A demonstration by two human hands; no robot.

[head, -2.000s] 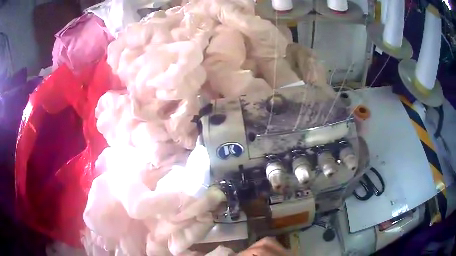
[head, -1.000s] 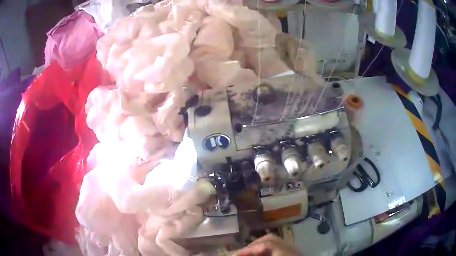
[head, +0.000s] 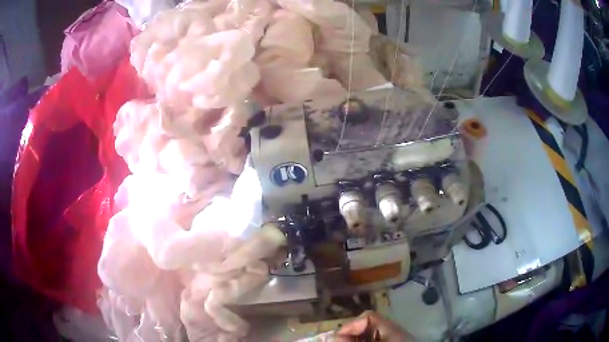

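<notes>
The off-white overlock machine [head: 360, 174] stands in the middle, with a round blue logo. Pale pink gathered fabric pieces [head: 200, 80] are heaped behind and left of it, and some lie at its presser foot [head: 294, 250]. My right hand [head: 374, 328] is cut off by the bottom edge, just in front of the machine. Its fingers are bent together at a thin pale edge, apparently fabric, that is mostly out of the picture. My left hand is not in view.
A red plastic bag [head: 60, 200] and pink cloth bundle [head: 103, 37] are at left. Black-handled scissors [head: 486, 227] lie on a white sheet [head: 527, 200] at right, near an orange spool [head: 475, 128]. Thread cones [head: 566, 53] stand behind, with threads running down to the machine.
The view has shifted, so the machine sits further left and higher than two seconds ago. More of my right hand shows now, with a pale edge at its fingertips.
</notes>
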